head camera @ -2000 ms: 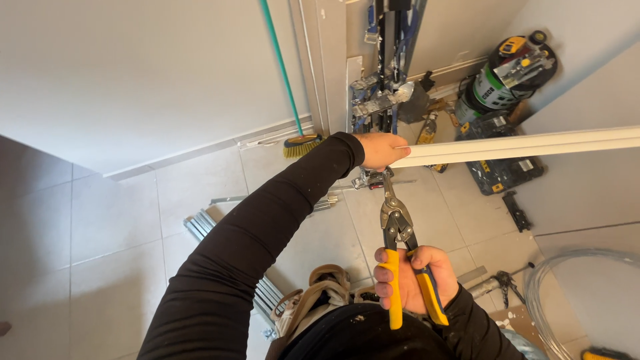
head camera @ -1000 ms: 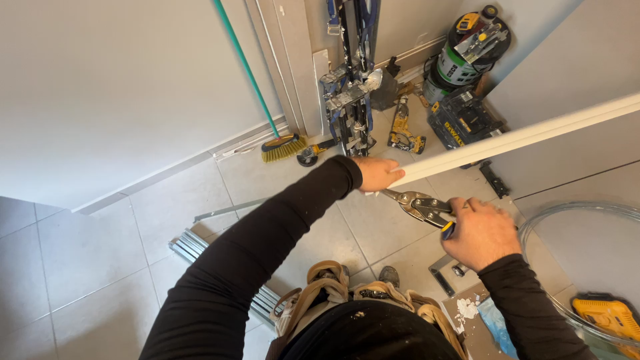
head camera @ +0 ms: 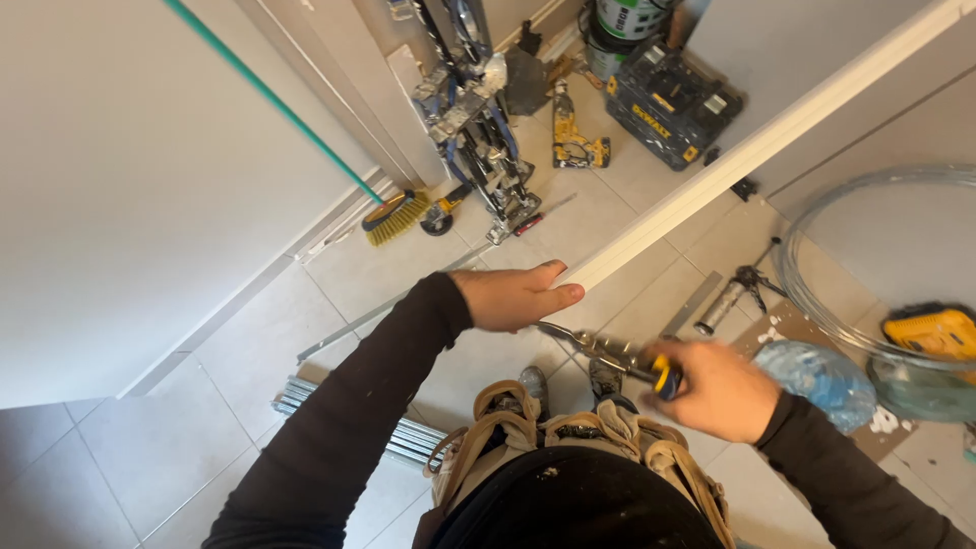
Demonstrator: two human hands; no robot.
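Note:
My left hand point(head camera: 518, 297) grips the near end of a long white strip point(head camera: 732, 168), thumb and fingers around its end. The strip slants up to the upper right corner. My right hand point(head camera: 705, 385) is closed around the yellow and dark handles of metal snips point(head camera: 610, 351). Their jaws point left and lie just below my left hand, beside the strip's end. Whether the jaws touch anything is not clear. The right hand is slightly blurred, and its palm hides part of the handles.
A broom point(head camera: 396, 217), folded stilt-like metal gear point(head camera: 476, 122), a yellow cordless tool point(head camera: 576, 137) and a black DeWalt case point(head camera: 671, 103) stand ahead. Metal profiles point(head camera: 412, 438) lie at lower left. On the right are a caulking gun point(head camera: 732, 297), coiled wire point(head camera: 793, 252) and a blue plastic bag point(head camera: 820, 381).
The snips have turned from upright to pointing left, and my right hand has moved from below them to their right. The strip now slants more steeply. The view has shifted.

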